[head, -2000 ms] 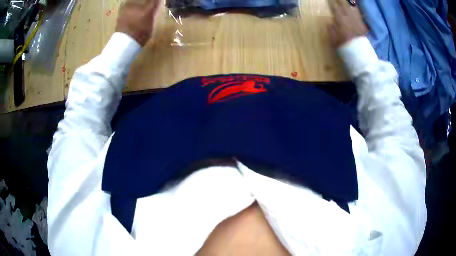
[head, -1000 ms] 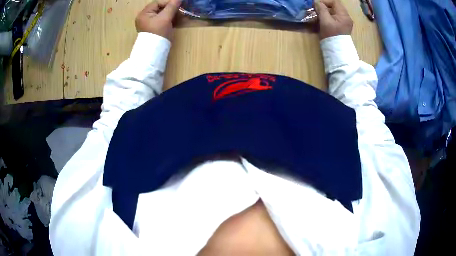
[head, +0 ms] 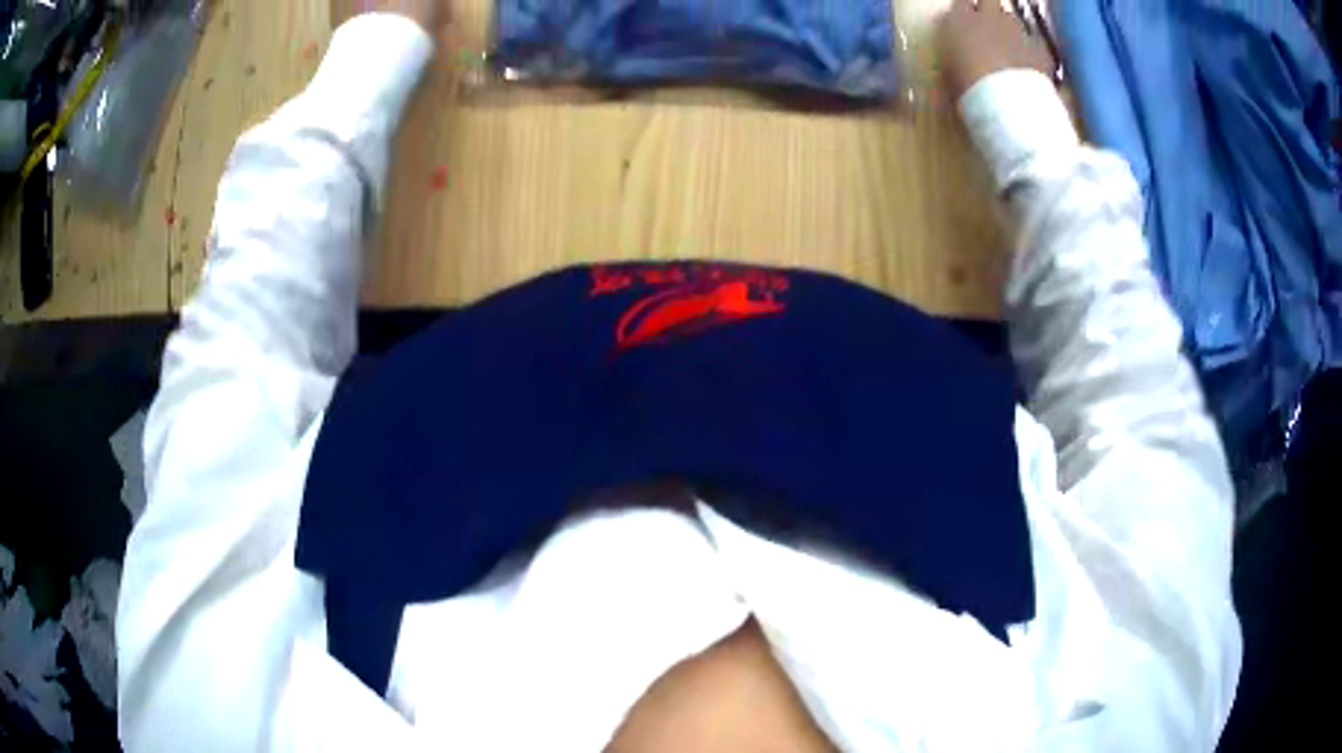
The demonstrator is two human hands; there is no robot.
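A blue garment in a clear poly bag lies on the table at the top middle, cut off by the picture's top edge. The bag's clear lower edge shows just below the cloth. My left hand is at the top edge, left of the bag, mostly out of the picture; its fingers are hidden. My right hand is right of the bag, blurred and partly cut off; its fingers and any hold on the bag cannot be made out.
A loose heap of unbagged blue garments lies at the right table edge and hangs over it. At the left are clear empty bags, a yellow strip and a dark narrow tool. The wood-look table has small red spots.
A second ago both hands pinched the bag's near corners; now they are farther apart and higher in the picture, beside the bag. The bag's near edge sits slightly lower and looks straighter.
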